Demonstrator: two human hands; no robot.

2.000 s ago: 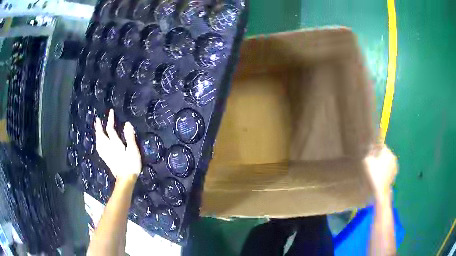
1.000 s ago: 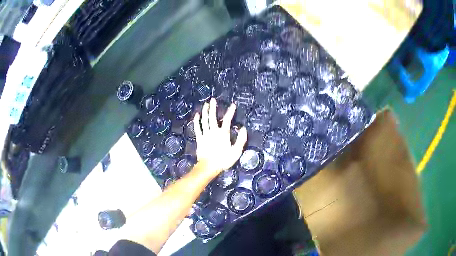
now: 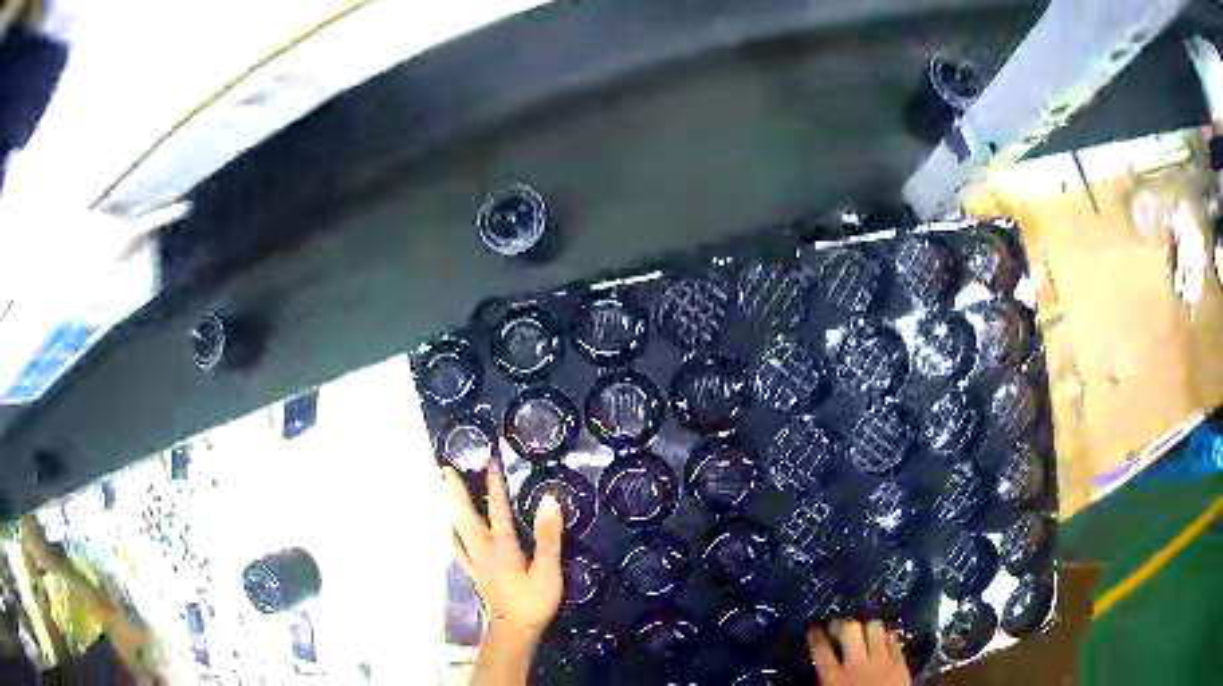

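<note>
A large glossy black blister tray (image 3: 681, 462) lies in front of me with rows of round pockets. Pockets on its left show ringed round shapes; those on the right show glare and cross lines, and I cannot tell which hold parts. My left hand (image 3: 512, 574) lies over the tray's left side, fingers spread, fingertips at a pocket near the left edge. My right hand (image 3: 862, 655) is at the tray's near edge, fingers on top, cut off by the bottom of the picture. Whether it grips the edge cannot be told.
Black cylindrical housings stand on the dark conveyor belt (image 3: 697, 148), one (image 3: 512, 220) behind the tray. Another housing (image 3: 282, 580) lies on the white bench top (image 3: 369, 509) at left. A grey-white post (image 3: 1060, 94) crosses at upper right. Tan cardboard (image 3: 1107, 295) is right of the tray.
The tray now lies level in view beside the belt. My left hand has shifted to its left side. My right hand, on the open carton two seconds ago, is now at the tray's near edge.
</note>
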